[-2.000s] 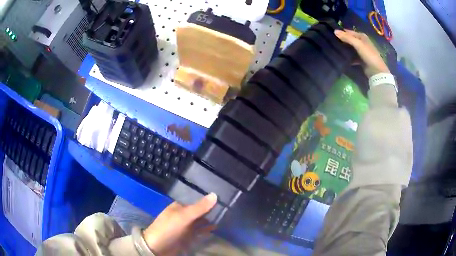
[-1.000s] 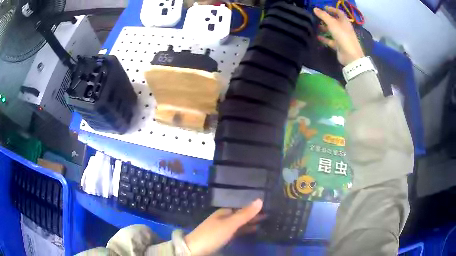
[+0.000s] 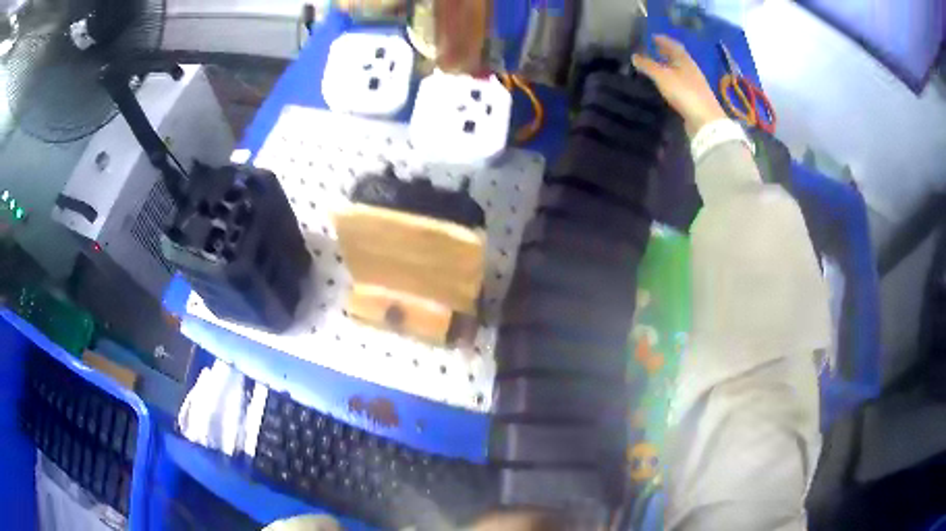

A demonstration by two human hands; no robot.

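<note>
A long row of black housings [image 3: 571, 280] runs from the bottom edge to the back of the bench, covering part of the green insect book [image 3: 650, 358]. My right hand [image 3: 679, 85] is at the row's far end, fingertips against it. My left hand [image 3: 519, 521] is a blurred sliver at the bottom edge by the near end; its fingers cannot be made out. A tan wooden fixture [image 3: 410, 259] with a black housing [image 3: 420, 197] on top stands on the perforated plate [image 3: 311, 135]. An upright stack of black housings [image 3: 244, 254] stands left of it.
Two white socket pieces, one [image 3: 368, 73] left and one [image 3: 462, 116] right, are behind the fixture. A keyboard [image 3: 353, 456] and white tissue [image 3: 218, 407] are in front. A blue bin [image 3: 145, 456] is at left, a fan [image 3: 78, 62] at rear left, scissors [image 3: 749, 102] at rear right.
The row has swung from a diagonal to nearly straight away from me and sits lower in view. My left hand has dropped almost out of the picture. My right hand remains near the far end.
</note>
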